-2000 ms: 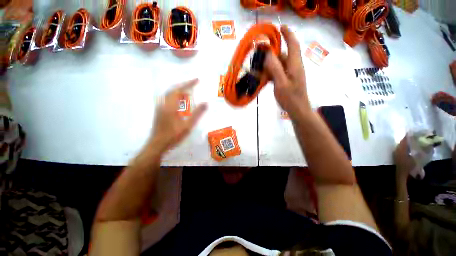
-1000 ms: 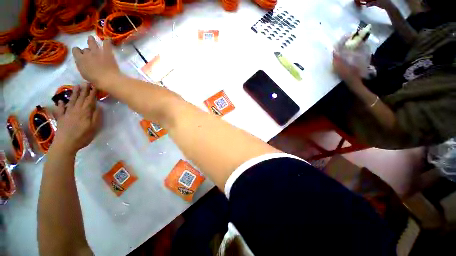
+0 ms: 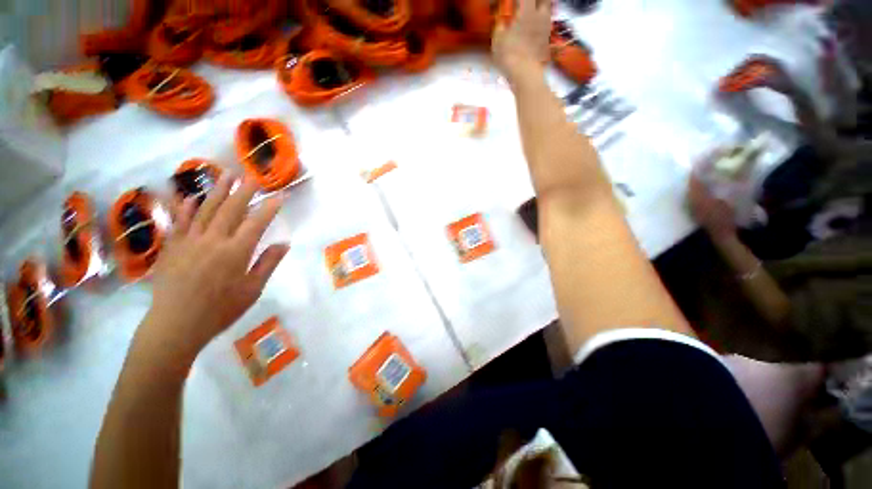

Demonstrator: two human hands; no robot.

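My left hand [image 3: 215, 258] is spread with its fingers apart over the near side of a bagged cable [image 3: 196, 181] in the row at left. Another bagged cable [image 3: 269, 154] lies just beyond its fingertips. My right hand [image 3: 524, 40] is far forward at the top edge, blurred, beside the heap of coiled cables [image 3: 359, 33]; a bit of orange shows at its fingers, but whether it grips a cable is unclear. Several orange QR cards lie on the white table, among them a near one [image 3: 386, 374] and a left one [image 3: 267, 350].
A phone [image 3: 529, 218] lies partly behind my right forearm. A label sheet [image 3: 598, 115] is beyond it. At right, another person's hand [image 3: 712, 202] holds something pale in thin plastic. A table seam [image 3: 421, 272] runs between the cards.
The view has swung back toward the left. My right hand has moved from the left part of the heap to its right end. My left hand has drawn back slightly, fingers more spread.
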